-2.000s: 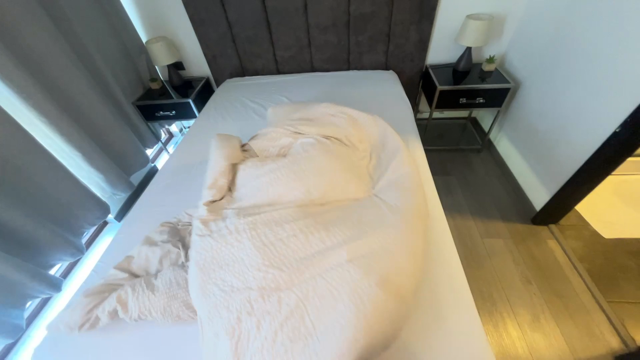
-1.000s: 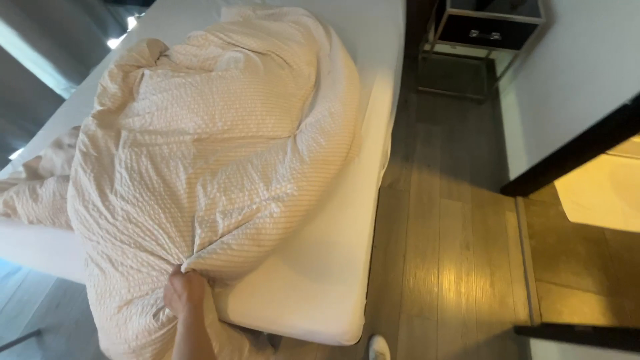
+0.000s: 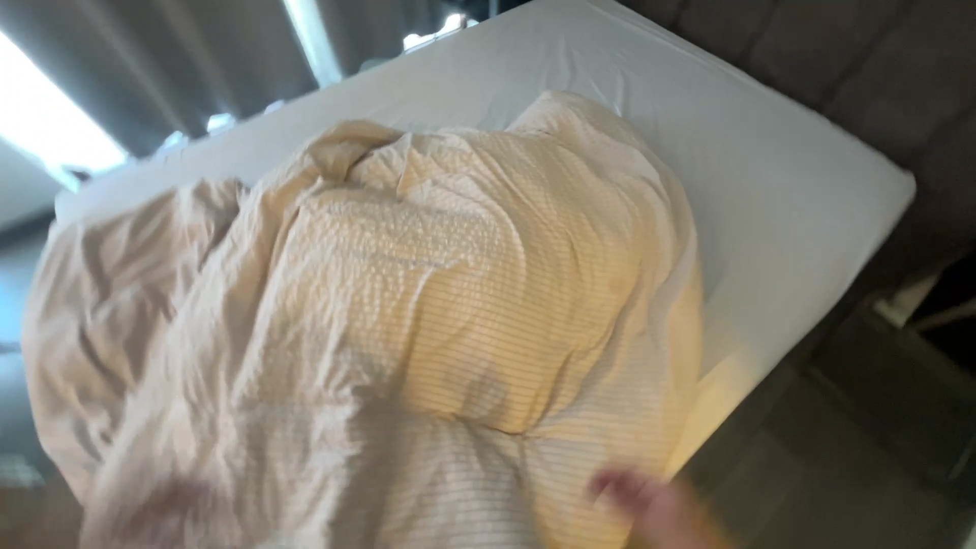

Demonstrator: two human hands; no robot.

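Note:
A beige striped duvet (image 3: 457, 305) with a crinkled texture lies bunched on the bed, over a pale fitted sheet (image 3: 770, 183). Its lower part reaches the bottom of the view, with a fold running across it. At the lower right, my right hand (image 3: 633, 492) is a blur against the duvet; whether its fingers hold the cloth cannot be told. My left hand (image 3: 171, 507) is a faint reddish blur over the duvet at the lower left, its fingers not readable. A plainer, browner stretch of bedding (image 3: 130, 282) hangs in creases over the bed's left side.
Grey curtains (image 3: 175, 53) and bright window gaps run along the upper left. A dark upholstered headboard (image 3: 823, 53) stands at the upper right. Dark floor (image 3: 770, 457) shows beyond the mattress corner, and part of a nightstand frame (image 3: 907, 301) is at the right edge.
One second ago a hand held the duvet near the bed's foot corner; now both hands show, blurred, low in view. The duvet lies more spread toward the bottom. The view has turned.

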